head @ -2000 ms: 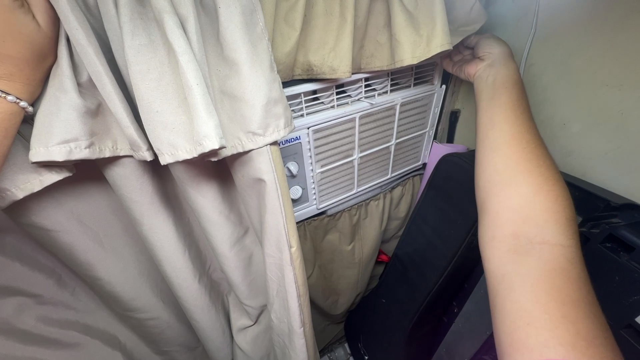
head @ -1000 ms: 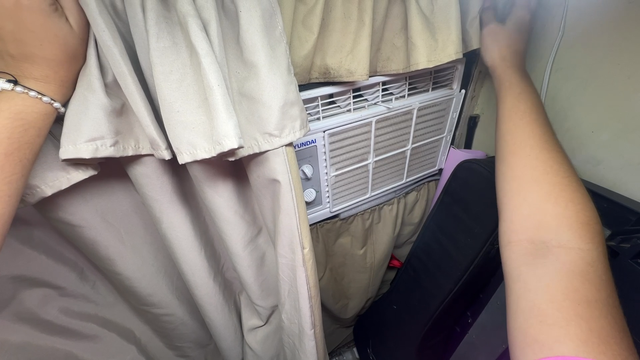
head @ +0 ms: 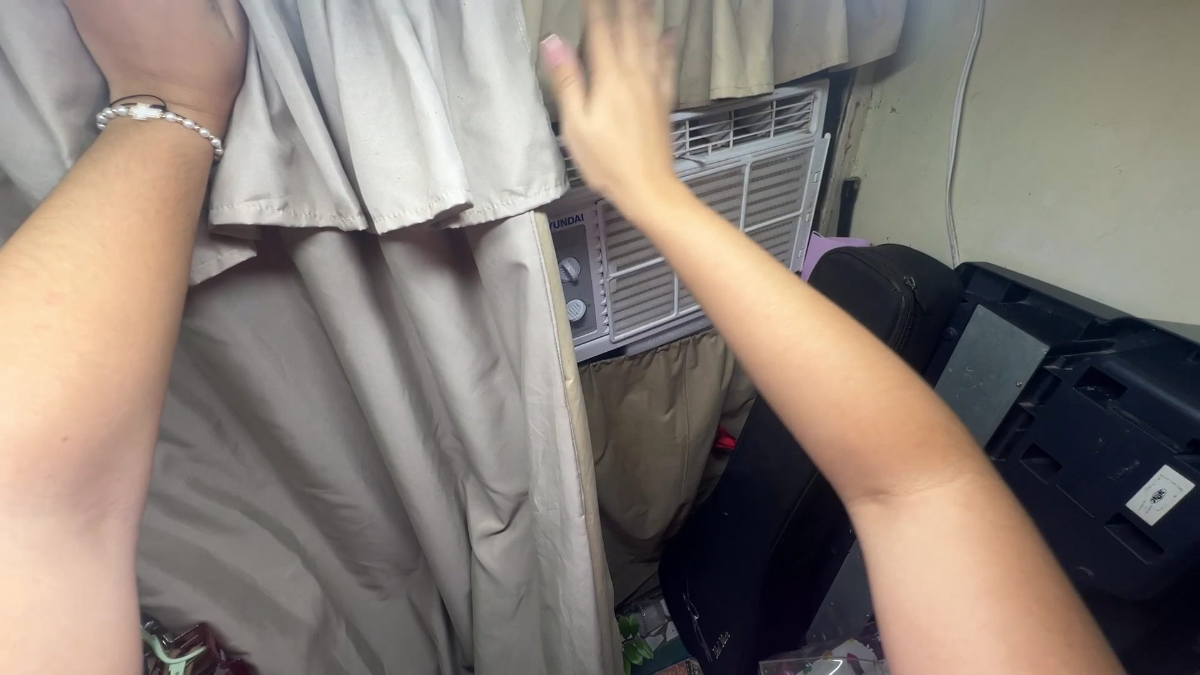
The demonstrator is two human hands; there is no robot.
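A white Hyundai window air conditioner (head: 712, 216) with two knobs is set in the wall behind beige curtains. My right hand (head: 614, 94), blurred, is raised with fingers apart in front of its upper left and of the tan ruffled valance (head: 722, 47). Whether its fingertips touch the cloth I cannot tell. My left hand (head: 173, 47), with a beaded bracelet at the wrist, is at the upper left against the light grey-beige ruffle (head: 394, 122); its fingers are out of frame. Below the ruffle hangs a long beige curtain (head: 375, 403), whose edge runs beside the control panel.
A black soft case (head: 797, 450) leans beneath the unit's right side. Beside it is a large black plastic housing (head: 1097, 441) with a label. A white cord (head: 954, 141) hangs on the wall (head: 1059, 141). A gathered tan cloth (head: 656, 422) hangs under the unit.
My right hand has moved left from the valance's right end to in front of the air conditioner's upper left. My left hand remains at the ruffle.
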